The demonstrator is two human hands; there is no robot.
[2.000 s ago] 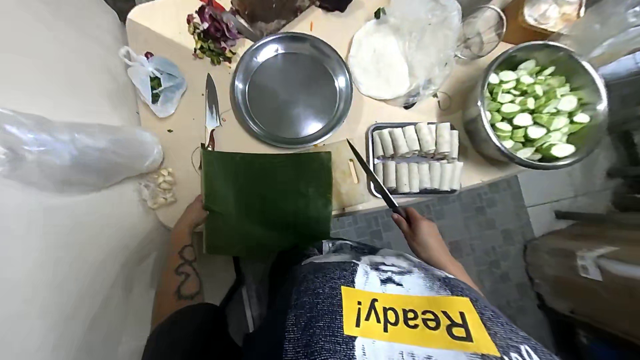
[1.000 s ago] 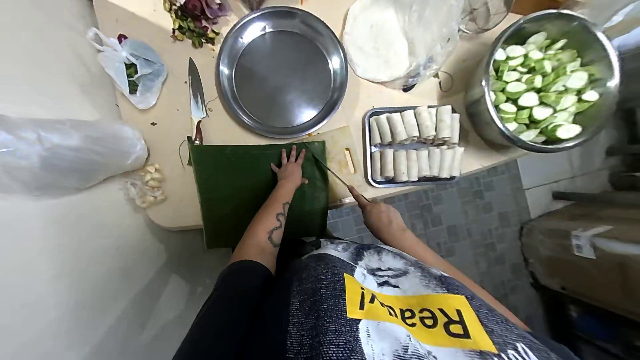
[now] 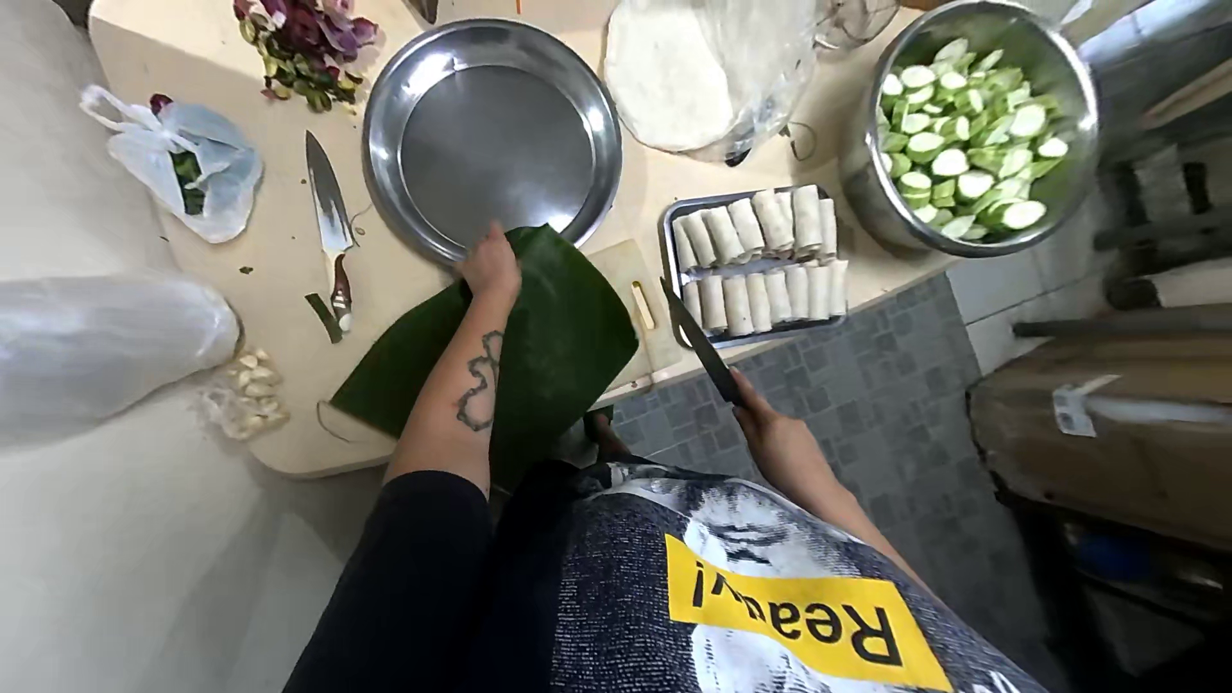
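My left hand grips the far edge of a dark green banana leaf, just at the near rim of a round steel pan. The leaf is lifted and tilted over the near table edge and part of a cutting board. A kitchen knife is in my right hand, its blade pointing up and left beside a metal tray with two rows of white rolls. On the board lies a small pale stick.
A second knife and a green leaf scrap lie left of the pan. Around them are a plastic bag, garlic cloves, red onion peelings, white wrappers and a steel pot of cut green vegetables.
My left hand, flat on the leaf a second ago, now holds its far edge, and the leaf has turned and lifted. The knife in my right hand has come away from the leaf.
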